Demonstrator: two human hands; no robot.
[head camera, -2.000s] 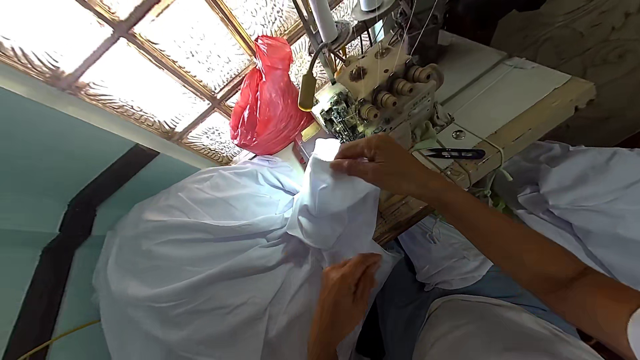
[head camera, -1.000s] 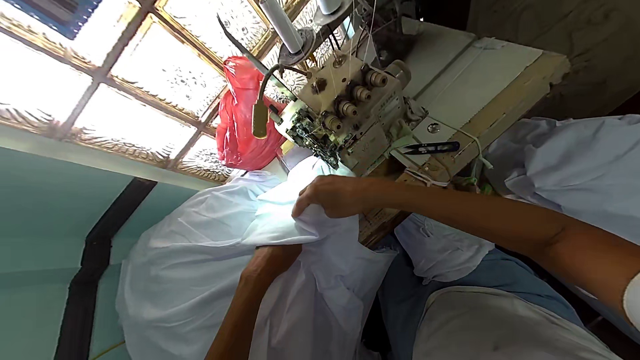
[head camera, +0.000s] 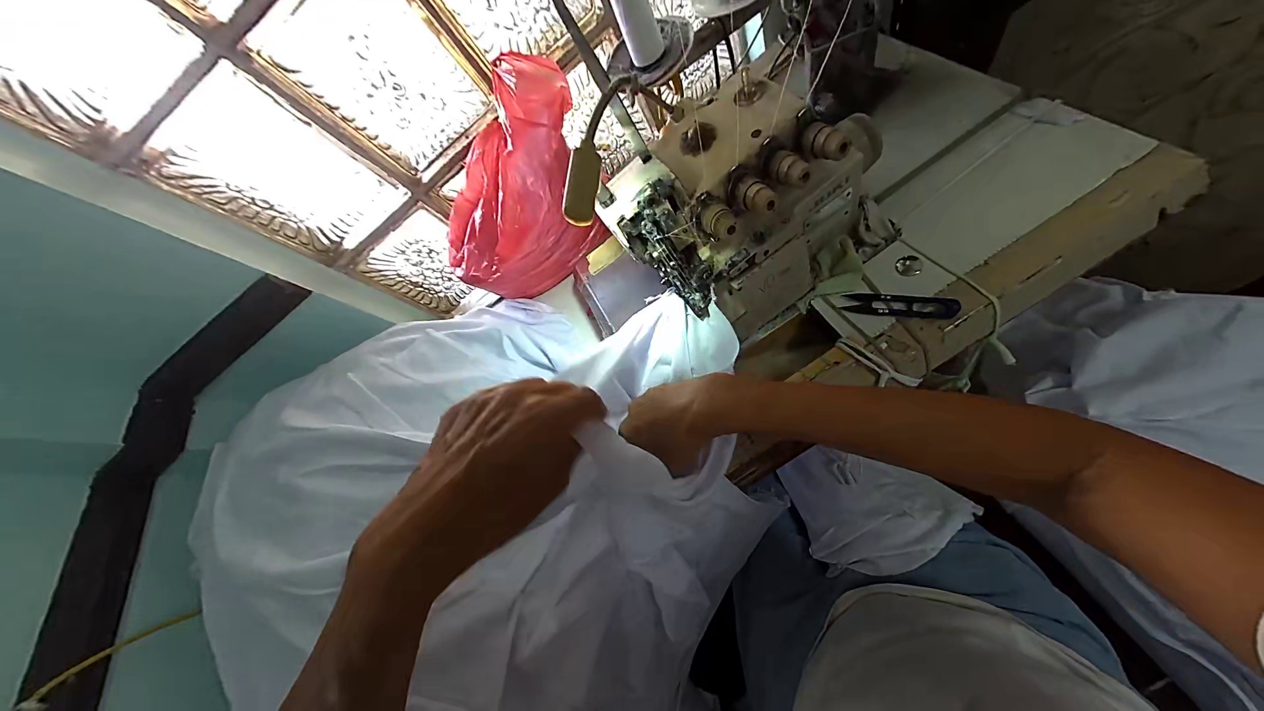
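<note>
White fabric (head camera: 326, 464) lies bunched in front of an overlock sewing machine (head camera: 760, 188), one part of it reaching the needle area. My left hand (head camera: 513, 434) grips a fold of this cloth, knuckles upward. Close beside it, my right hand (head camera: 676, 420) is closed on the same cloth just below the machine's lit needle end. The fingertips of both hands are partly hidden in the folds. Black thread snips (head camera: 901, 305) rest on the machine table's near side, to the right of the machine head.
A red plastic bag (head camera: 523, 188) hangs by the glass-block window behind the machine. The machine's table (head camera: 1066, 197) has a worn wooden edge. A small lamp (head camera: 583, 185) hangs beside the machine head. More white fabric (head camera: 1165, 365) lies at right, and a thread cone (head camera: 637, 35) stands above.
My left hand has come up from lower on the cloth to beside my right hand. My right hand has moved off the raised cloth edge it pinched two seconds ago. The view has shifted.
</note>
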